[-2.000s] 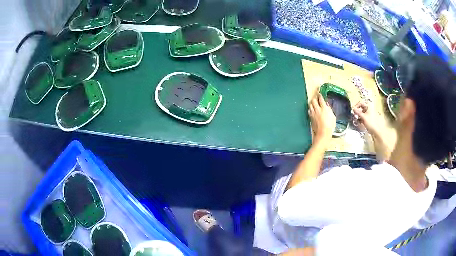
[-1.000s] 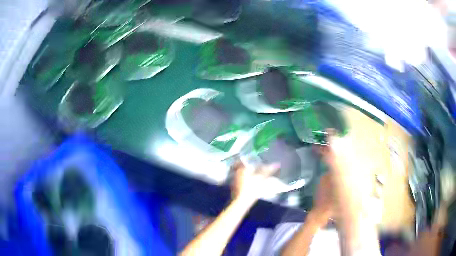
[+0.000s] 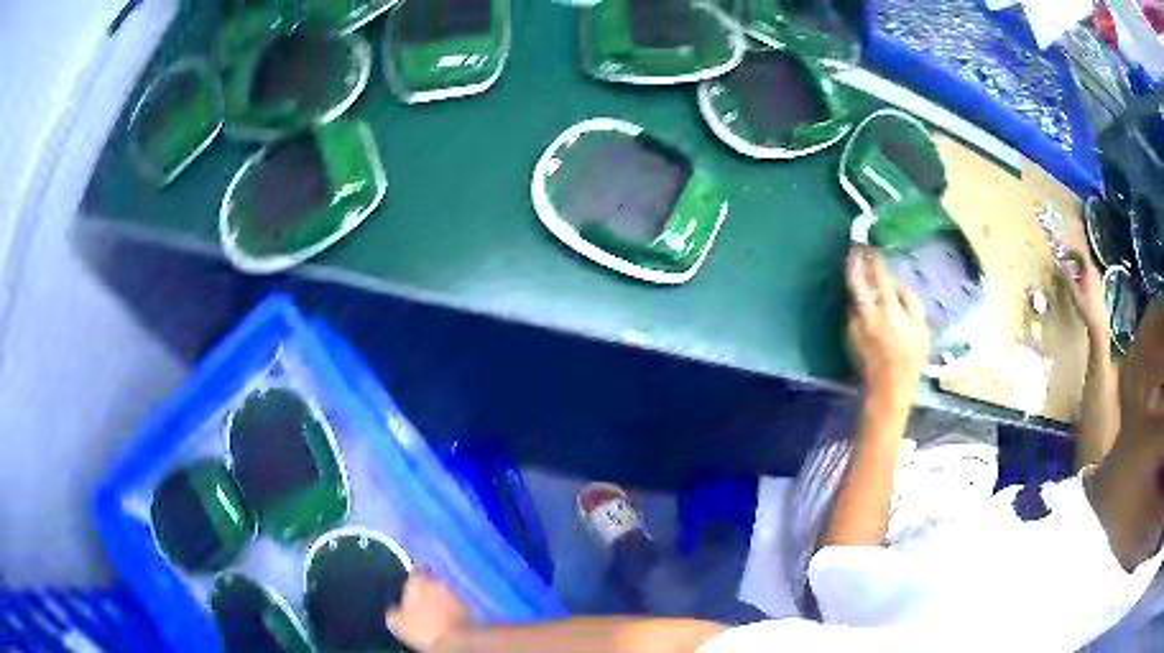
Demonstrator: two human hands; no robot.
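My right hand (image 3: 428,612) reaches in from the bottom right over the blue crate (image 3: 396,449). Its fingers are closed at the right rim of a glossy green housing (image 3: 351,593) with a dark panel; the fingertips are blurred. My left hand is not in view. More green housings (image 3: 287,466) lie in the crate on a pale liner. On the bench, a green housing (image 3: 894,153) touches another housing (image 3: 938,274), which a seated person's hand holds at the cardboard's left edge.
The green bench (image 3: 460,242) carries several housings at the left and back. The cardboard (image 3: 1002,204) holds small pale pieces. A blue tray of small parts (image 3: 983,64) stands at the back right. A seated person in white is at the right. A shoe and blue stools show below the bench.
The view has swung, so the bench sits further right and the crate shows more. Hands blurred over the bench front a second ago; my right hand is now at the crate. A housing now lies beside the seated person's one.
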